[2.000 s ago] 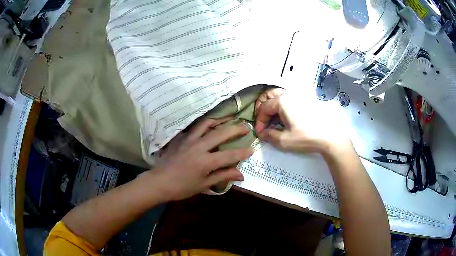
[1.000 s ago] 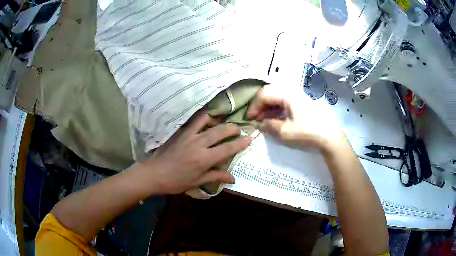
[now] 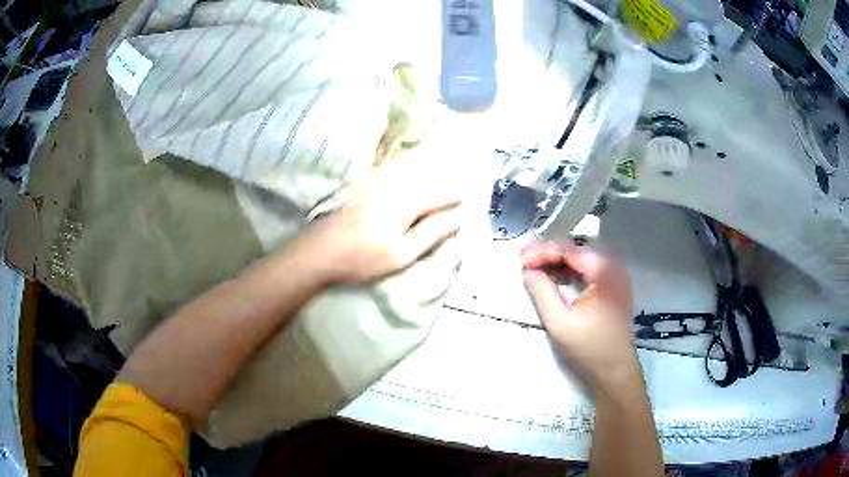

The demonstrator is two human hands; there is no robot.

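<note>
The khaki garment (image 3: 158, 233) with striped lining (image 3: 251, 121) is spread left of the needle area, a white label (image 3: 129, 67) on the lining. My left hand (image 3: 382, 238) lies on the cloth and holds it down beside the needle area; glare washes out its fingers. My right hand (image 3: 582, 298) is off the garment, just below and right of the presser foot area, thumb and forefinger curled towards each other. It is slightly blurred, and whether a thread is between the fingertips cannot be told. The sewing machine (image 3: 745, 177) stands at the right.
Large black-handled scissors (image 3: 740, 326) and small black thread snips (image 3: 675, 325) lie under the machine arm, right of my right hand. A grey rounded bar (image 3: 468, 65) hangs above the needle area. Printed ruler marks (image 3: 521, 419) run along the table's front edge.
The small folded edge is out of my fingers. The garment is spread beside the needle area, with my left hand on it. My right hand has moved away from the cloth. The view has shifted.
</note>
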